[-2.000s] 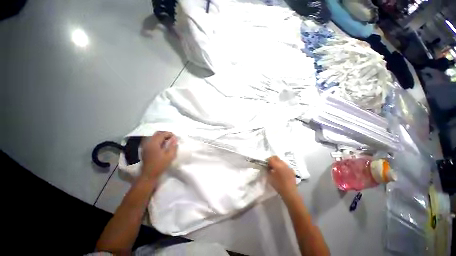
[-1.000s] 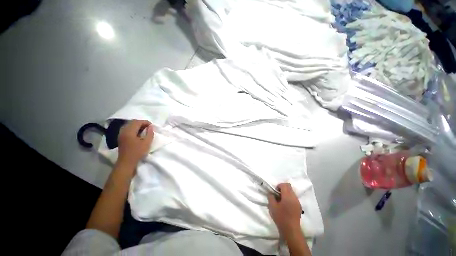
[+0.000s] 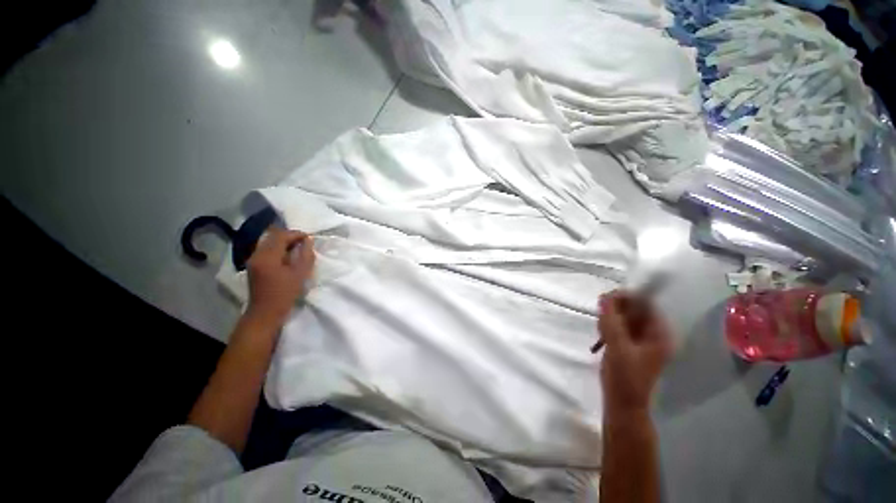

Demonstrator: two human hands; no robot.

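A white shirt (image 3: 472, 344) lies spread on the pale glossy table (image 3: 118, 177), its collar to the left around a black hanger (image 3: 208, 236). The placket runs along its middle, and a sleeve lies across the upper part. My left hand (image 3: 280, 270) pinches the shirt at the collar. My right hand (image 3: 634, 344) is raised at the shirt's right edge, off the placket, holding a slim tool (image 3: 653, 285). The tool is blurred, with a dark end showing below the fingers.
More white shirts (image 3: 589, 69) lie beyond. A pile of white and blue strips (image 3: 786, 88) is at the far right, with shiny plastic bags (image 3: 786, 206) nearer. A pink bottle (image 3: 781, 324), small white pieces (image 3: 761, 275) and a small dark item (image 3: 773, 386) lie at the right.
My right hand has moved from the placket up and to the right, away from the cloth. My left hand remains at the collar. The view has shifted and the shirt lies more spread out.
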